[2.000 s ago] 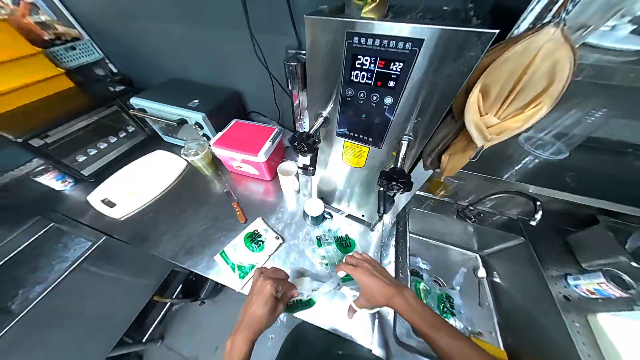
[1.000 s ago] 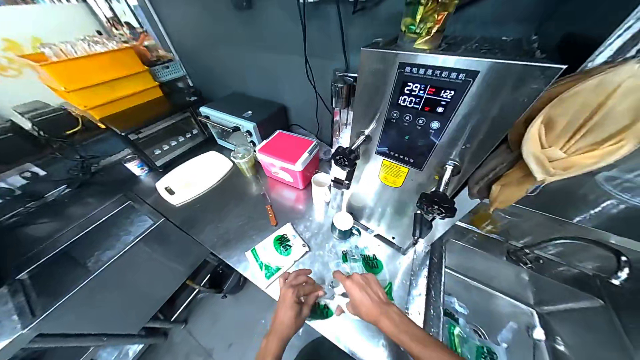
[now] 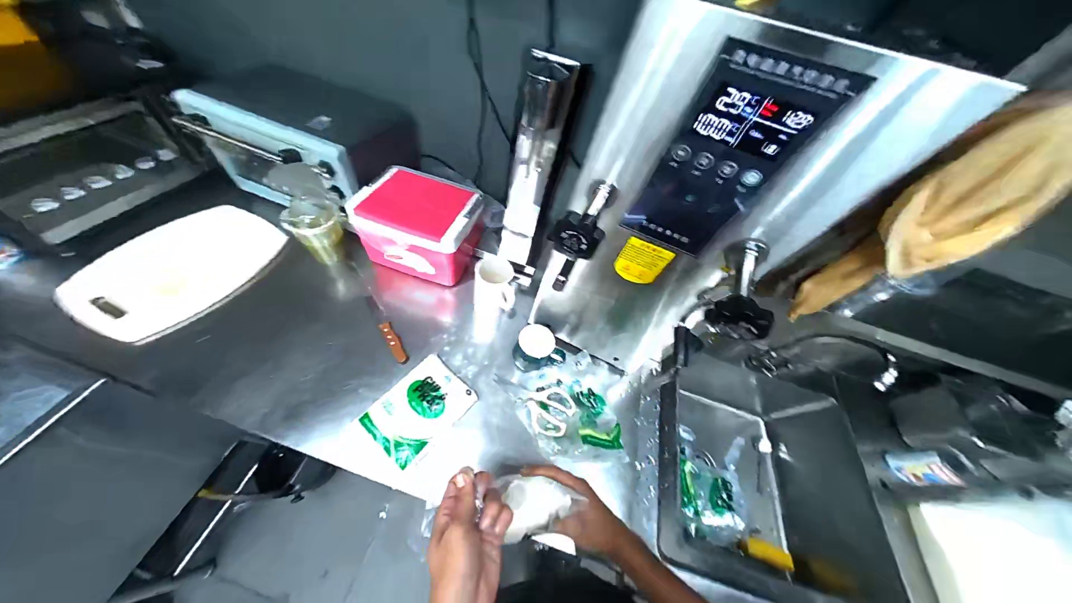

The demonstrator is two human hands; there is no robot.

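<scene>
My left hand (image 3: 469, 523) pinches the edge of a clear plastic bag (image 3: 534, 507) with whitish contents, at the counter's front edge. My right hand (image 3: 578, 512) is wrapped around the other side of that bag. Just beyond the hands, white-handled scissors (image 3: 551, 408) lie on a clear plastic packet with green print (image 3: 596, 412). To the left of them a white and green packet (image 3: 423, 410) lies flat on the steel counter. A dark cup with a white top (image 3: 537, 343) and a white mug (image 3: 493, 286) stand behind.
A steel water boiler (image 3: 624, 159) with two taps rises behind the counter. Right of the counter is a steel sink (image 3: 808, 469) holding plastic packets. A wooden-handled knife (image 3: 392, 342), a pink box (image 3: 419, 222), a jar (image 3: 316, 230), a white cutting board (image 3: 180, 272) and a toaster oven (image 3: 285, 138) are at left.
Both hands have moved from the green-printed plastic packet toward the counter's front edge and now hold a bag with whitish contents. The scissors now show plainly on the packet.
</scene>
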